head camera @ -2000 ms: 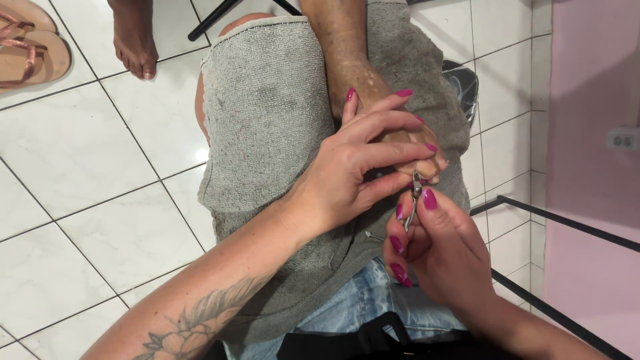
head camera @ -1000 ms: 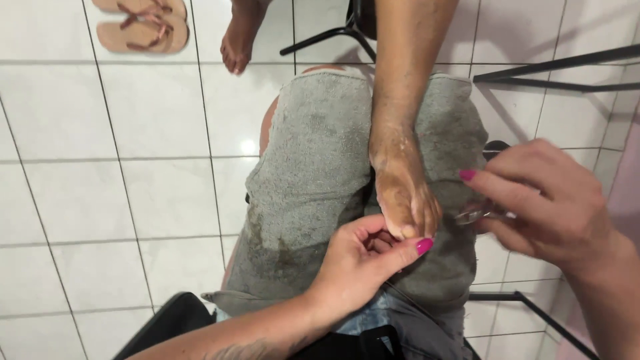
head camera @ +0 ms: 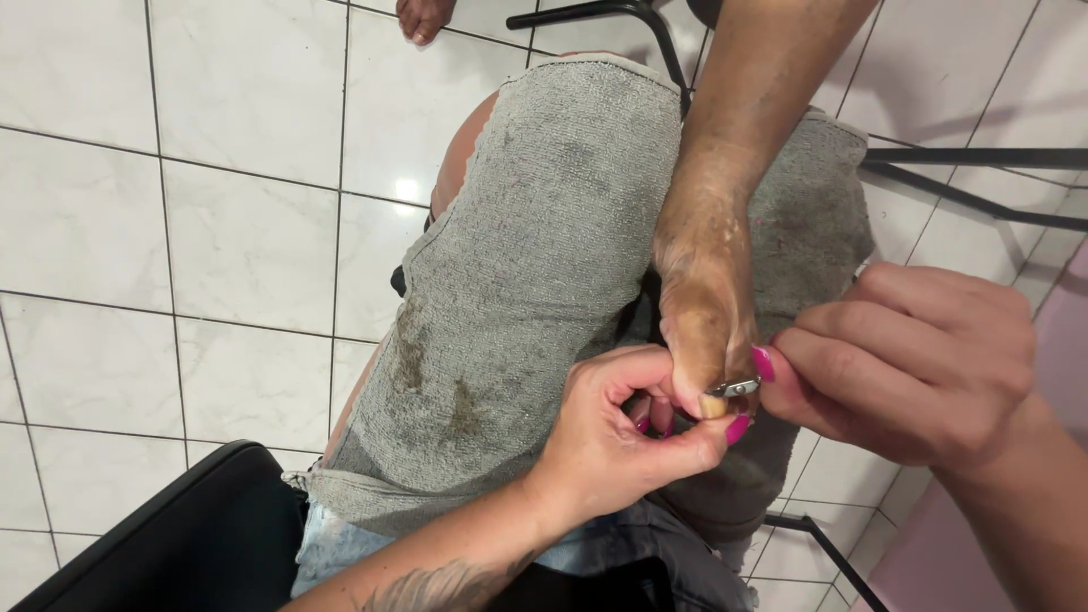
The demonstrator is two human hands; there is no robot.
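Another person's foot [head camera: 701,297] rests over the grey towel [head camera: 544,229] that covers my thighs. My left hand [head camera: 633,425] grips the big toe [head camera: 712,405], with the thumb at its tip and the fingers curled on its near left side. From the right, my right hand [head camera: 901,365] holds a small metal cuticle nipper [head camera: 738,388], whose jaws lie at the edge of the big toenail. The nipper's handles are hidden inside my right fist. The smaller toes are partly hidden behind the nipper and my fingers.
The person's other foot [head camera: 423,19] stands on the white tiled floor [head camera: 246,229] at the top. Black metal legs [head camera: 986,158] stand at the right and top. A black chair part [head camera: 195,527] is at the lower left, and a pink wall [head camera: 986,544] at the lower right.
My right hand, apart from the toes with the nipper a second ago, has moved left to the big toe. My left hand still holds the toe area. The view has shifted closer.
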